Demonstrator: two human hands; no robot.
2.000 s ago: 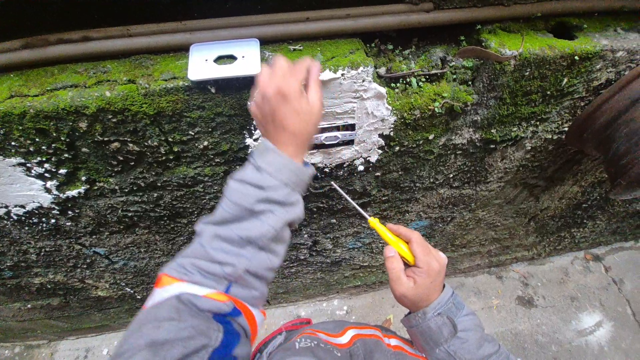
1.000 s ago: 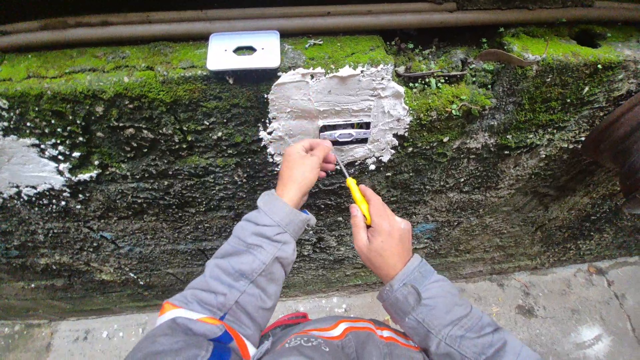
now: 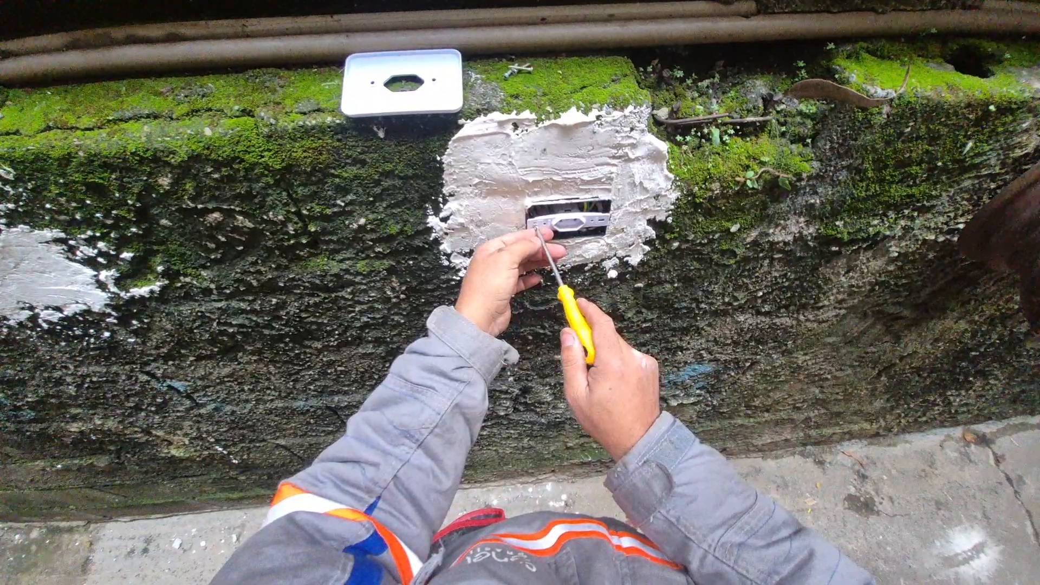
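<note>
A screwdriver with a yellow handle (image 3: 575, 323) is gripped in my right hand (image 3: 613, 382), its shaft slanting up to the left. The fingers of my left hand (image 3: 508, 272) are at the tip, beside the lower left of the wall box opening; whether they pinch a screw is hidden. Inside the opening sits a white outlet mounting frame (image 3: 569, 222), with wires partly visible behind it. Fresh white plaster (image 3: 561, 154) surrounds the box. A white cover plate (image 3: 402, 83) with a hexagonal cutout lies on the mossy ledge, up and left of my hands.
Small screws (image 3: 517, 70) lie on the moss right of the cover plate. Two pipes (image 3: 390, 36) run along the back of the ledge. Another plaster patch (image 3: 49, 275) is at the far left. A rusty curved object (image 3: 1007, 236) juts in at the right edge.
My left hand was over the plaster near the cover plate and has come down to the box's lower left. The screwdriver has moved up from below the box to my left fingertips.
</note>
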